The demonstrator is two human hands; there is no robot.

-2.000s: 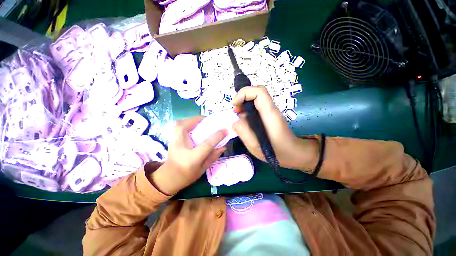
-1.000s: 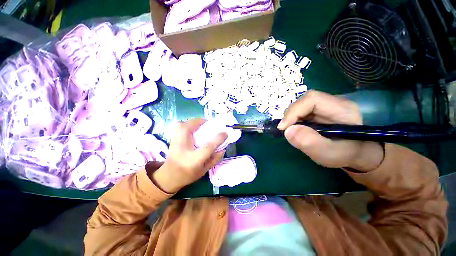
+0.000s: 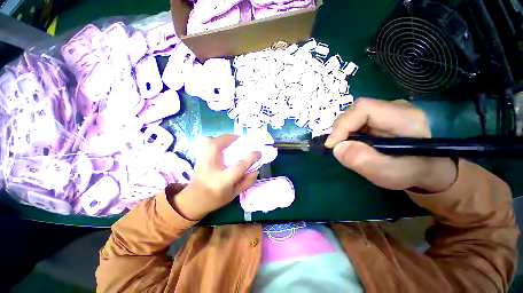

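Note:
My left hand [image 3: 215,174] holds a pale pink plastic shell [image 3: 248,153] between thumb and fingers above the bench; glare washes out its surface. My right hand [image 3: 384,143] grips the black handle of a soldering iron [image 3: 413,145], held level. Its thin metal tip points left and meets the shell's right edge; whether it touches is hard to tell. Another pink shell or small stack [image 3: 267,194] lies near the bench's front edge, just below the held shell. Small pale inserts [image 3: 289,86] lie heaped beyond my hands.
A large clear bag [image 3: 34,131] with many loose pink shells [image 3: 103,193] spreads over the left side. An open cardboard box [image 3: 252,41] of pink shells stands beyond the inserts. A fan with a round wire grille [image 3: 412,56] stands far right, with cables below it.
My right hand has swung the iron from upright over the shell to level, with its tip at the shell's right side. My left hand keeps hold of the shell.

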